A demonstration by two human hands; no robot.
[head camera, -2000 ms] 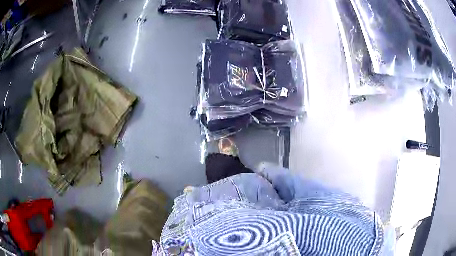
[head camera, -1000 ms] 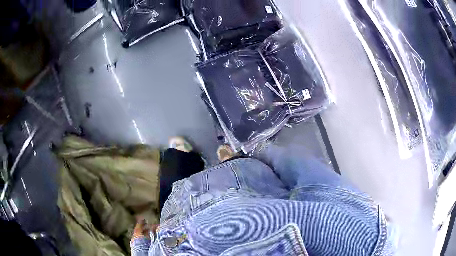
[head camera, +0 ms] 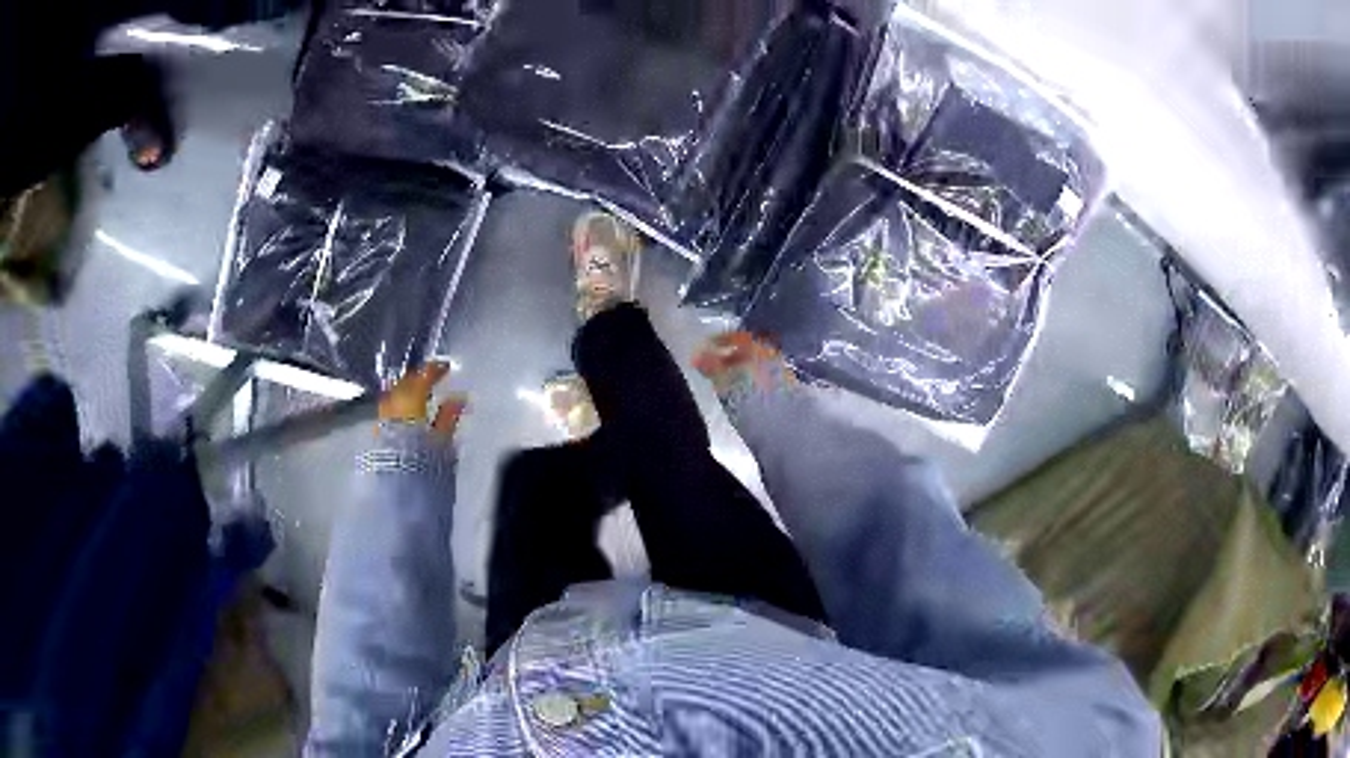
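Observation:
A garment bundle (head camera: 925,274), dark cloth in clear plastic with a thin tie across it, lies on the floor right of centre. Another bundle (head camera: 348,259) lies at the left. More dark bagged bundles (head camera: 592,89) lie at the top between them. My left hand (head camera: 422,400) is empty, fingers apart, just below the left bundle. My right hand (head camera: 745,363) is near the lower left corner of the right bundle; it is blurred, and whether it touches the bundle is unclear. A khaki woven sack (head camera: 1133,548) lies at the lower right.
A white table edge (head camera: 1184,163) curves along the upper right. My legs and shoes show at the centre. Dark blue cloth (head camera: 111,563) is at the left edge. Another person's hand (head camera: 144,144) shows at the upper left. A small red and yellow object (head camera: 1322,696) is at the lower right edge.
The view has turned and moved over the bundles. Both my hands now reach forward. The khaki sack, earlier at the left, now shows a khaki sack at the right; my left hand is away from it.

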